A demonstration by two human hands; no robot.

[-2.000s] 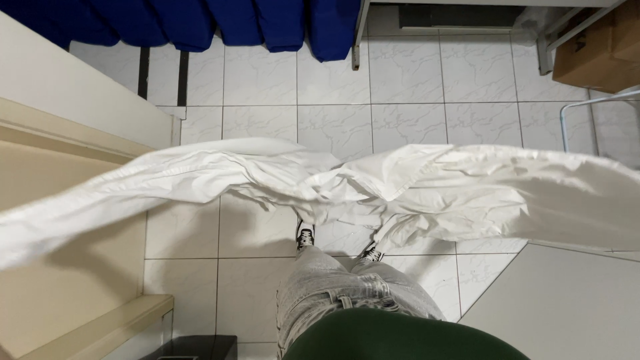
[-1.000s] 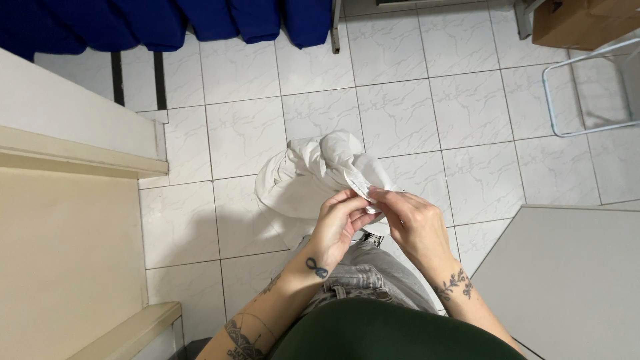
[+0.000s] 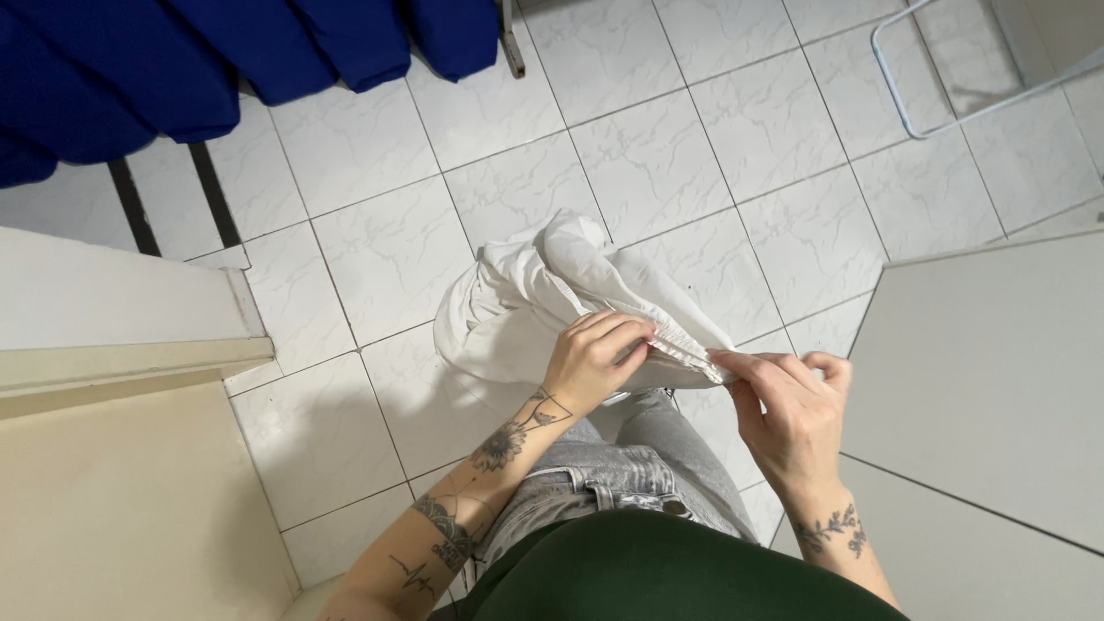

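A white cloth with a gathered elastic edge (image 3: 535, 297) hangs bunched in front of my legs, above the tiled floor. My left hand (image 3: 599, 354) grips the gathered edge near the middle of the view. To its right, my right hand (image 3: 789, 405) pinches the end of the same edge between thumb and forefinger. A short stretch of the ruffled edge runs between both hands. The lower folds spread to the left and away from me; part of the cloth lies behind my left hand.
Blue fabric (image 3: 285, 43) hangs at the upper left, beside a metal leg (image 3: 511, 43). A cream panel with a ledge (image 3: 129, 483) stands on the left. A grey flat surface (image 3: 992, 371) is on the right, and a light-blue tubular frame (image 3: 893, 86) at the upper right.
Two seconds ago the cloth was stretched wide across the view; now it hangs bunched. Since one second ago my hands have moved apart along its edge. The view has turned somewhat.
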